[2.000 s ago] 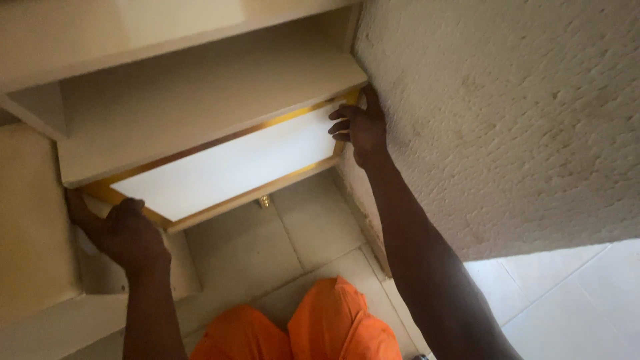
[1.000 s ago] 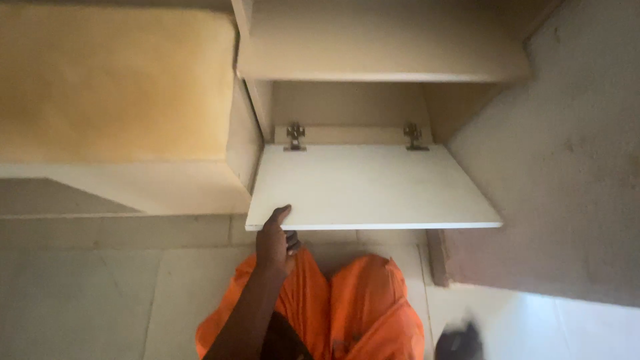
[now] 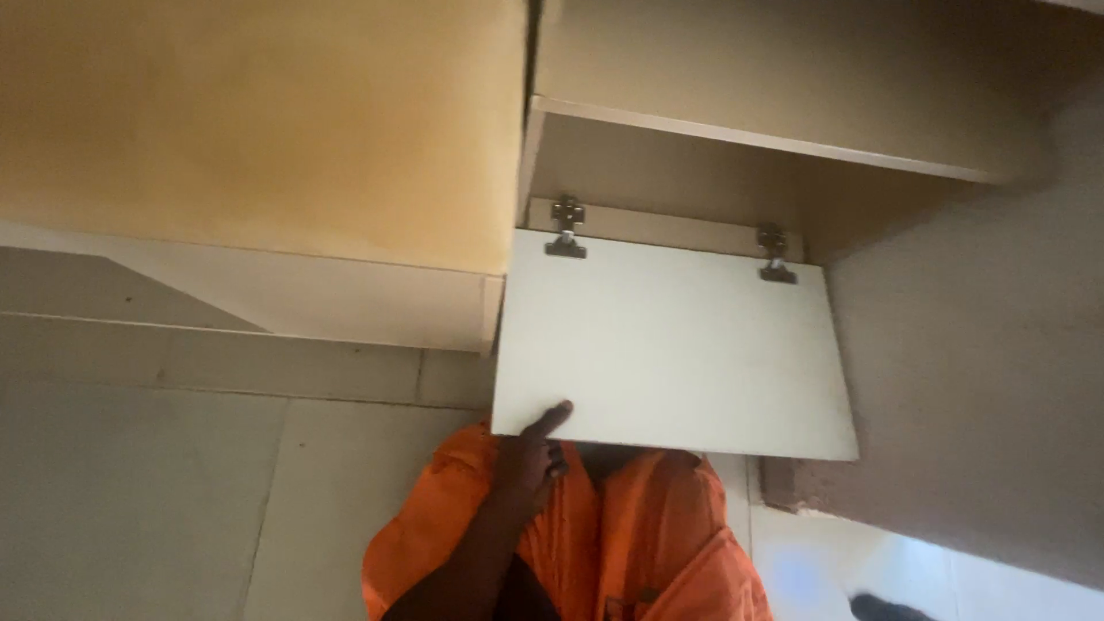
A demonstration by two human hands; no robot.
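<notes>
My left hand [image 3: 530, 457] grips the near edge of a white door panel [image 3: 681, 354] close to its left corner, thumb on the panel's upper face and fingers curled below. Two metal cabinet hinges, a left one [image 3: 566, 228] and a right one [image 3: 775, 254], sit along the panel's far edge and reach to a pale strip [image 3: 664, 226] across the bottom of the cabinet opening. The panel is folded down towards my lap, with its inner face up. My right hand is out of view.
Above the opening runs a pale shelf edge [image 3: 759, 142]. A yellowish cabinet surface [image 3: 259, 129] fills the upper left. A rough wall [image 3: 975, 371] stands at the right. Below are floor tiles [image 3: 129, 483], my orange-clad legs [image 3: 647, 526] and a blurred dark thing [image 3: 888, 607] at bottom right.
Two seconds ago both hands were at the ends of the panel under the shelf. The panel has since come down on its hinges, and my right hand has left the view.
</notes>
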